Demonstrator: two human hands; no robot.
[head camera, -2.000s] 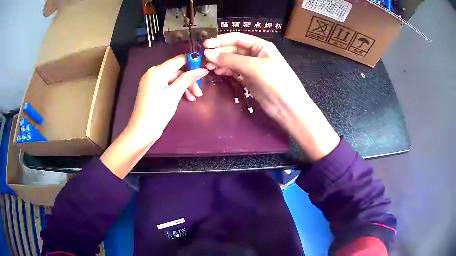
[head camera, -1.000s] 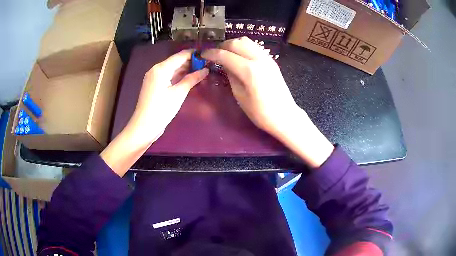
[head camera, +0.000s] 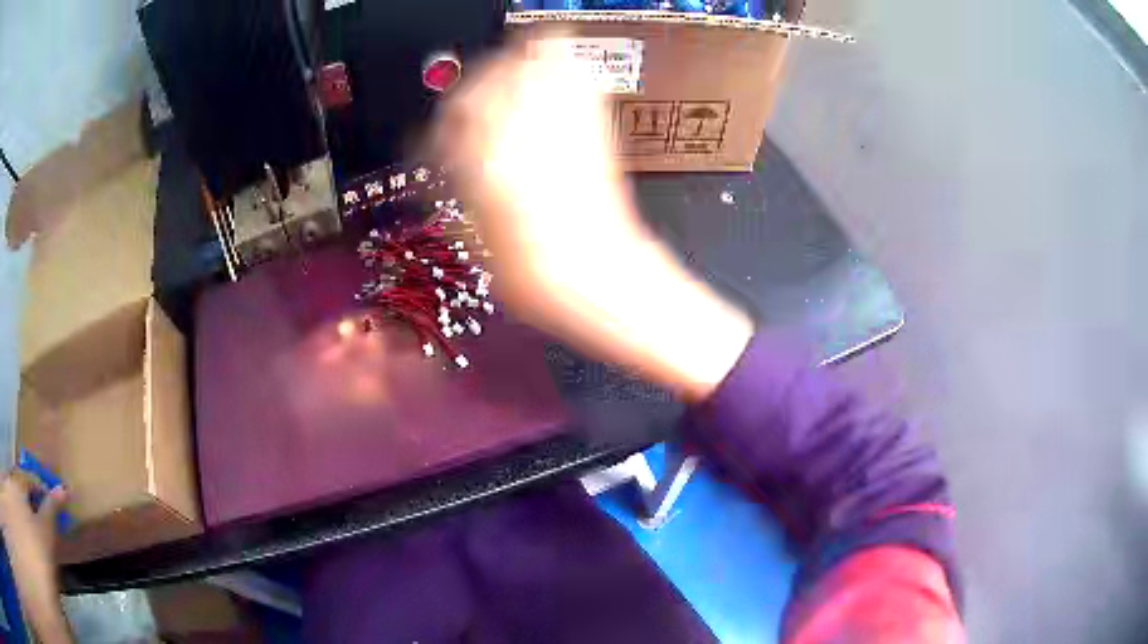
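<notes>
My left hand (head camera: 28, 522) is at the far left edge, partly cut off, with its fingers at a blue cell (head camera: 43, 473) in the open brown carton (head camera: 95, 409). Whether the fingers grip the cell is unclear. My right hand (head camera: 510, 132) is raised and strongly blurred, in front of the printed brown carton (head camera: 705, 94). Its fingers and anything in them cannot be made out. Red and black leads with white plugs (head camera: 428, 283) lie piled on the maroon mat (head camera: 365, 421).
The black spot welder (head camera: 384, 63) with a red round button stands behind the mat, its metal block (head camera: 283, 214) at the mat's back left. Blue cells show at the top of the printed carton. The black speckled bench (head camera: 787, 245) extends right, with a small white bit on it.
The view has turned to the right. My hands have parted from the cell near the electrodes: the left is now at the left carton, the right near the printed carton. The lead pile is uncovered.
</notes>
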